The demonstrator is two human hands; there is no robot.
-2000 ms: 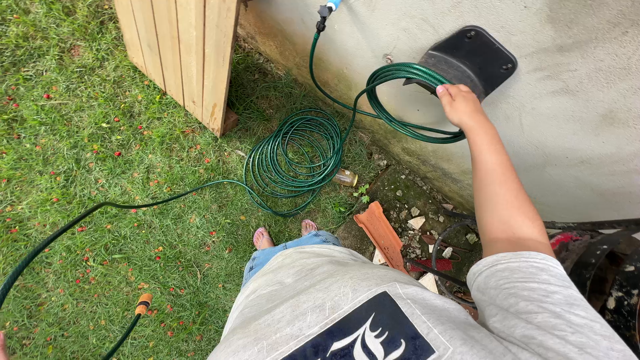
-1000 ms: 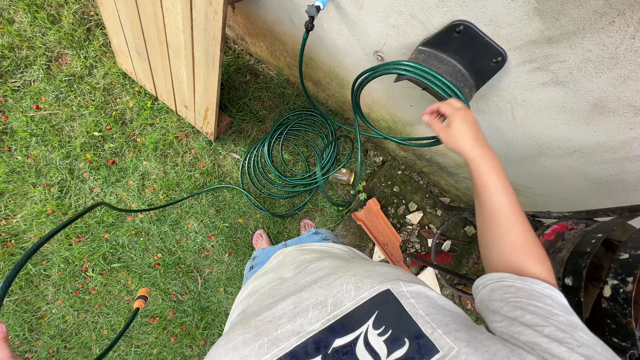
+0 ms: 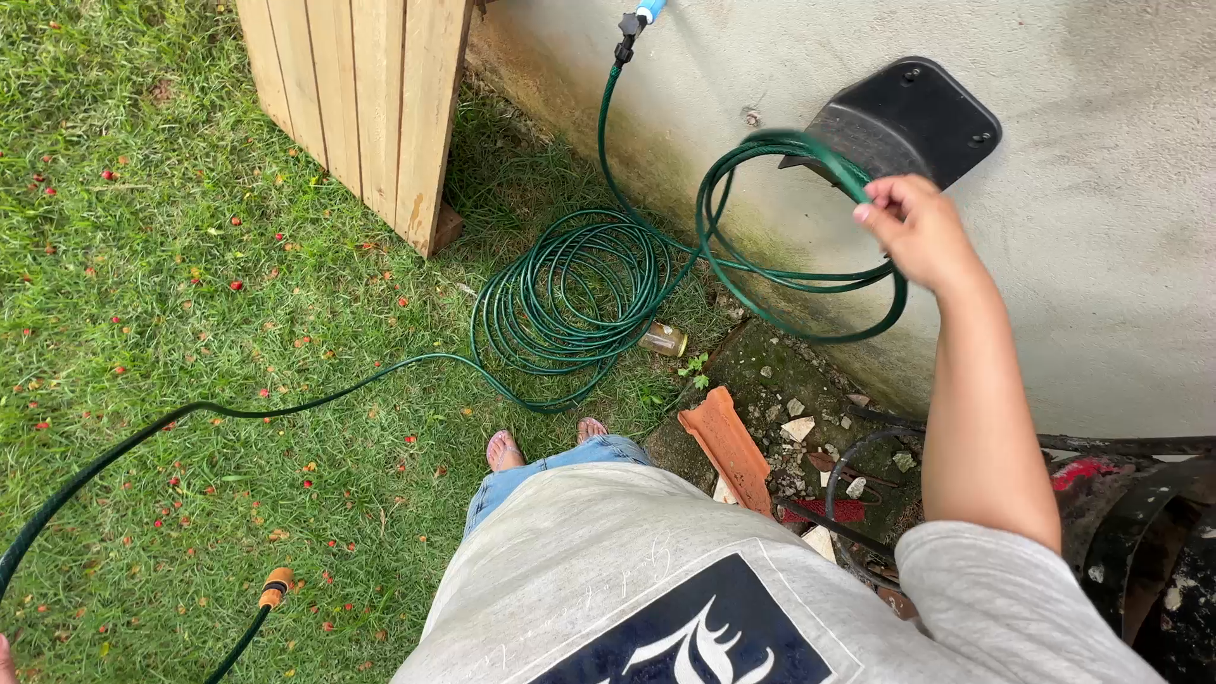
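My right hand (image 3: 910, 226) grips the looped part of a green garden hose (image 3: 727, 242) beside a black plastic hose hanger (image 3: 902, 119) on the wall. The loops lie against the hanger's curved body. The rest of the hose forms a loose coil (image 3: 570, 304) on the grass. From it one length runs left, out of the frame. An orange hose connector (image 3: 276, 588) on a hose end is at lower left. Of my left hand (image 3: 5, 660) only a sliver shows at the left edge; what it holds is hidden. A tap fitting (image 3: 629, 33) joins the hose at the top.
A wooden slatted panel (image 3: 361, 104) stands at the upper left near the plastered wall (image 3: 1092, 237). By my feet lie a glass jar (image 3: 664, 339), a broken clay roof tile (image 3: 727, 446) and rubble. Dark, dirty objects (image 3: 1140, 541) are at the lower right.
My right hand, off the loops or only loosely at them a second ago, now grips the hose. The held loops have spread apart beside the hanger.
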